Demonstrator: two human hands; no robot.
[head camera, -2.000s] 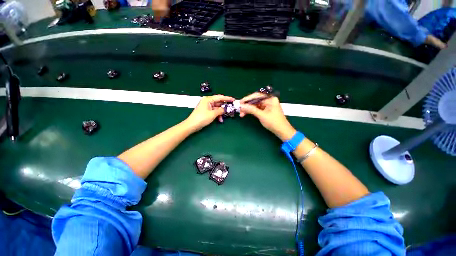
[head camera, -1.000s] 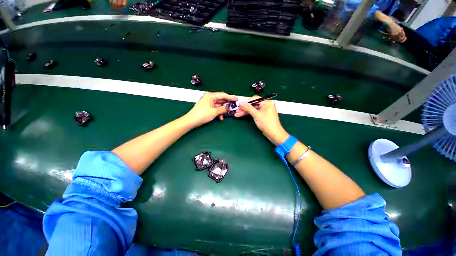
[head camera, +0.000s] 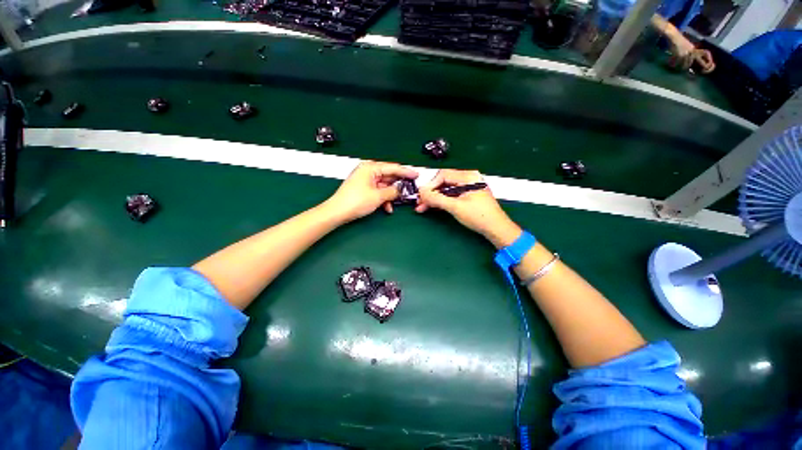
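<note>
My left hand (head camera: 368, 190) holds a small dark electronic module (head camera: 405, 190) between thumb and fingers, near the white rail (head camera: 255, 158). My right hand (head camera: 459, 200) grips a slim black pen-like tool (head camera: 466, 188) and its fingertips are at the module's right side. The tool's tip is hidden by the fingers. Two more modules (head camera: 356, 283) (head camera: 383, 301) lie touching on the green bench between my forearms. Another module (head camera: 141, 206) lies at the left. A blue wrist strap (head camera: 515, 250) is on my right wrist.
Spaced modules (head camera: 435, 148) lie on the green conveyor belt (head camera: 290, 92) beyond the rail. A white-blue fan (head camera: 684, 286) stands at the right beside a slanted post (head camera: 734, 167). Black trays (head camera: 462, 26) are across the line. Another person's hands (head camera: 690, 54) show at the upper right.
The modules on the belt have shifted left. The black tool has tilted flatter in my right hand. My left hand still holds the module in about the same place.
</note>
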